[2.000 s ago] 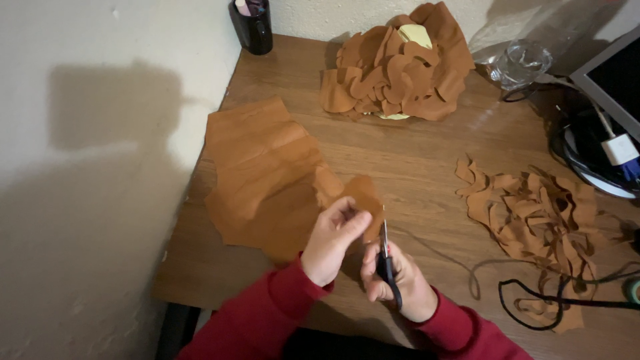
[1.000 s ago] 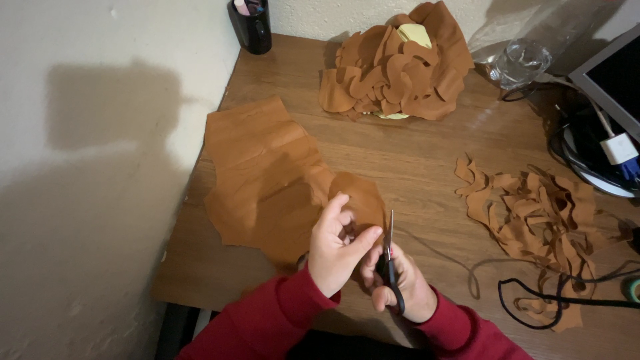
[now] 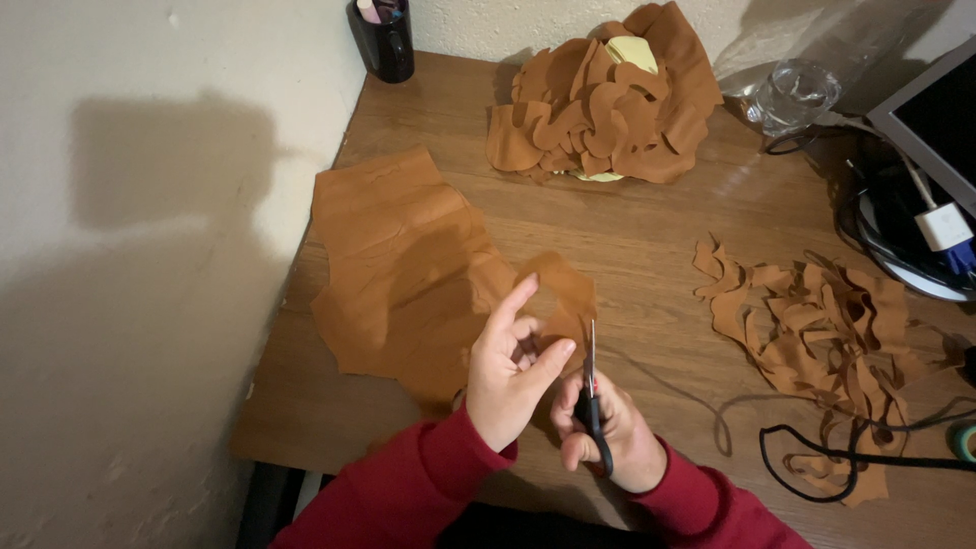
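Observation:
A large sheet of thin tan leather or leather-like material (image 3: 396, 252) lies on the left of the wooden desk, its right part reaching up to my hands. My left hand (image 3: 515, 370) is over that right part, index finger and thumb spread, and no firm grip shows. Black-handled scissors (image 3: 592, 404) are in my right hand (image 3: 610, 435), blades pointing away from me and close together at the edge of the curved tan piece (image 3: 568, 286). The scissors' tips lie just right of my left thumb.
Cut tan pieces with pale yellow material (image 3: 633, 53) are heaped at the back. Narrow tan scraps (image 3: 831, 328) lie at right beside a black cord (image 3: 808, 496). A black mug (image 3: 389, 42), a clear container of water (image 3: 797, 95), a monitor (image 3: 938, 114) and cables stand near the desk's edges.
My left hand's thumb and fingers, near the curved piece's edge two seconds ago, have spread apart, and the hand sits slightly lower. My right hand still holds the scissors in nearly the same place.

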